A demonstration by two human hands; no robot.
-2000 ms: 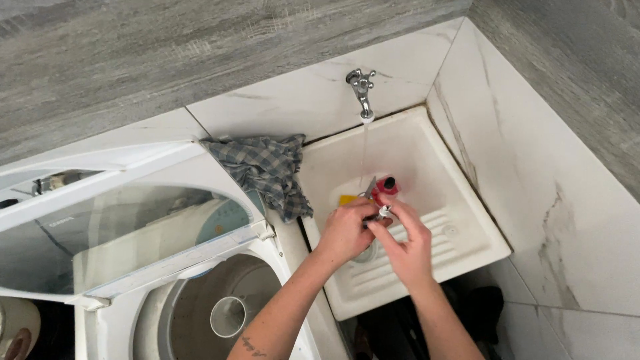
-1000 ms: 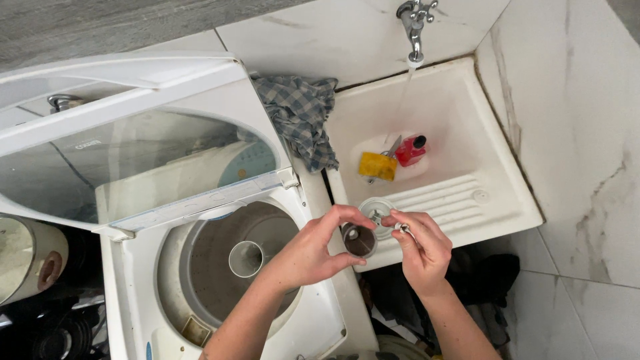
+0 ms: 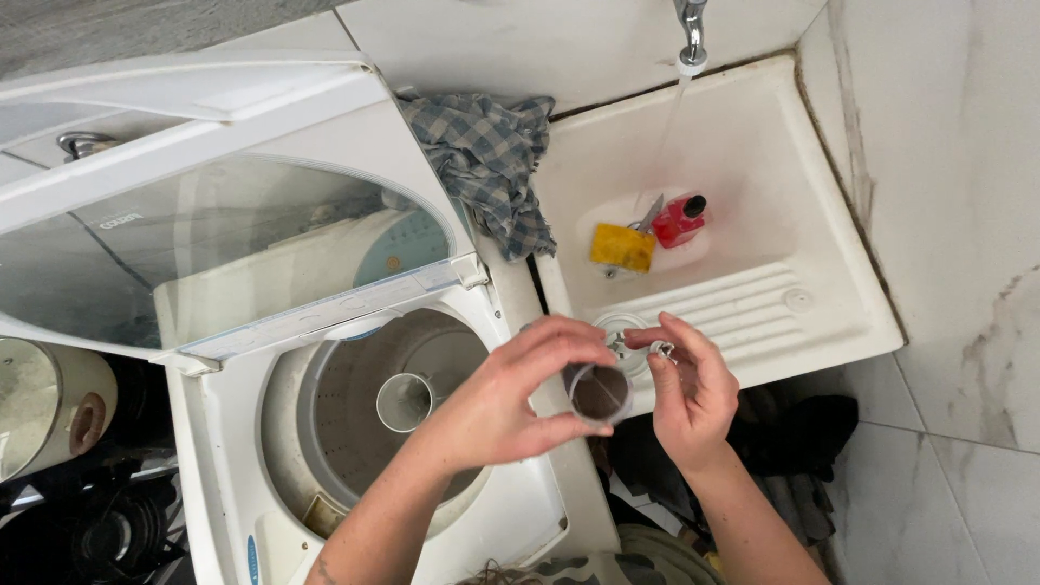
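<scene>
My left hand (image 3: 540, 386) grips a cylindrical cup (image 3: 600, 393), its round opening facing the camera, over the near left corner of the white laundry sink (image 3: 837, 244). Just right of the cup, my right hand (image 3: 691, 386) pinches a small shiny metallic piece (image 3: 662, 349). Behind both hands a round clear plastic part (image 3: 621, 337) lies on the sink's ribbed ledge, partly covered by fingers. A yellow sponge (image 3: 622, 248) and a red bottle with a black cap (image 3: 679, 221) lie in the basin. Water runs from the tap (image 3: 691, 53).
An open top-load washing machine (image 3: 520, 504) stands at left, its see-through lid (image 3: 244, 236) raised. A checked cloth (image 3: 487, 162) hangs between lid and sink. A stove burner (image 3: 118, 532) and a pot (image 3: 49, 406) are at far left. Dark cloths (image 3: 800, 439) lie below the sink.
Two seconds ago my hands were together over the basin; now they are apart at the sink's near left corner. The view has shifted closer.
</scene>
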